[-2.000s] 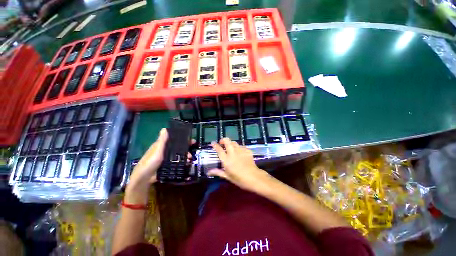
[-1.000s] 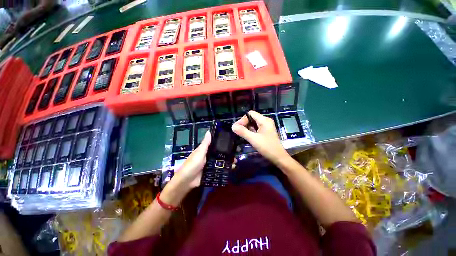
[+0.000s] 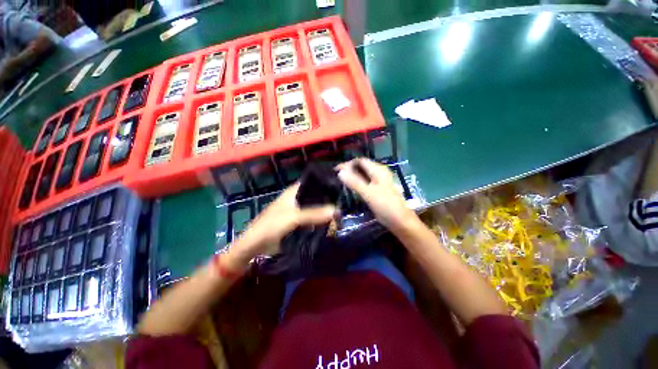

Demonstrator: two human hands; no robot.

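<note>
My left hand [image 3: 278, 222] holds a dark keypad phone [image 3: 316, 186], blurred, with its fingers across the lower part. My right hand [image 3: 381, 196] is bent close to the phone's upper right side. A small dark thin piece [image 3: 360, 171] shows between its fingertips, too blurred to name. Under and around both hands lies a clear lens tray [image 3: 411, 189] with black-framed lenses [image 3: 240, 218], partly hidden. The red foam tray [image 3: 252, 151] beyond holds pale phones back side up [image 3: 247, 117] and a white piece in one pocket.
Black phones [image 3: 94, 153] fill a red tray at the left. Stacked lens trays [image 3: 68, 256] stand at the near left. A white paper scrap [image 3: 424, 112] lies on the green bench [image 3: 505, 108]. A bag of yellow liners [image 3: 512, 267] is below right. Other people's arms [image 3: 29, 39] show at the edges.
The view has shifted, so the trays sit further left. The phone came right to meet my right hand, and now looks darker and tilted. My right hand left the lens tray for the phone.
</note>
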